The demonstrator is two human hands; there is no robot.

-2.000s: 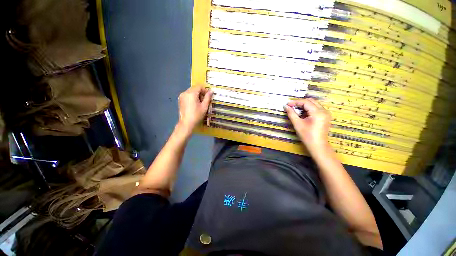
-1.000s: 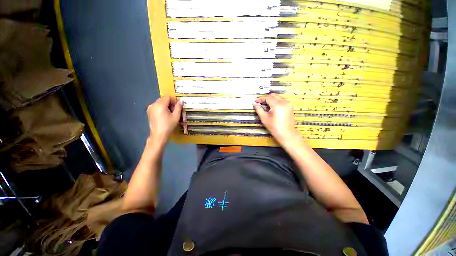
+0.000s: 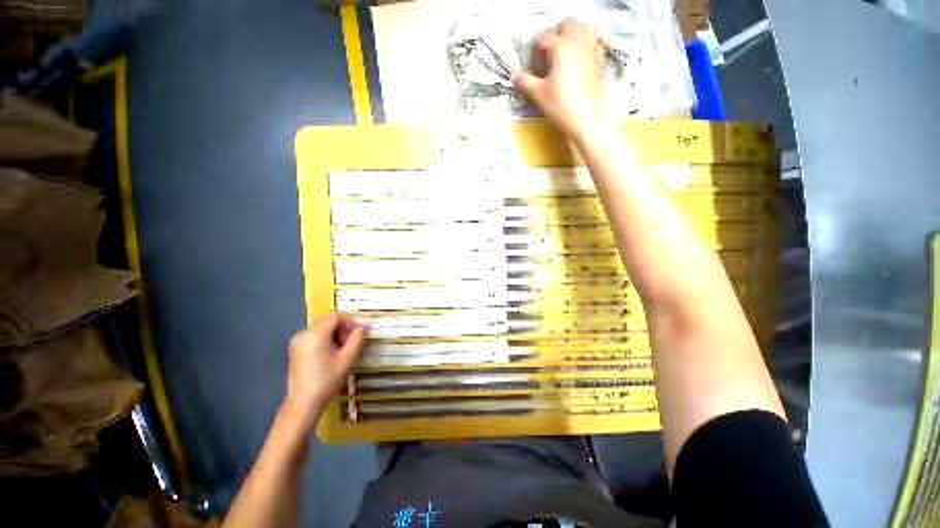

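Note:
The yellow slotted template (image 3: 317, 242) lies in front of me. White strips (image 3: 423, 299) lie flat in the left part of most slots. The two lowest slots (image 3: 454, 382) are grey and hold no white strip. My left hand (image 3: 325, 361) rests at the left end of the lower filled slots, fingertips together; whether it pinches anything cannot be told. My right hand (image 3: 567, 72) is stretched past the template's top edge, over the shiny clear plastic bag (image 3: 644, 41), fingers bent and thumb apart. Whether it holds anything cannot be told.
Brown cut pieces (image 3: 62, 258) hang at the left. The grey floor has yellow lines (image 3: 129, 206). A silver machine table (image 3: 861, 134) is at the right, with another yellow board (image 3: 917, 413) at its edge. A blue object (image 3: 706, 80) stands beside the bag.
My right hand has left the slots and moved forward to the plastic bag, now in view. One more slot shows white. My left hand stays near the slots' left ends.

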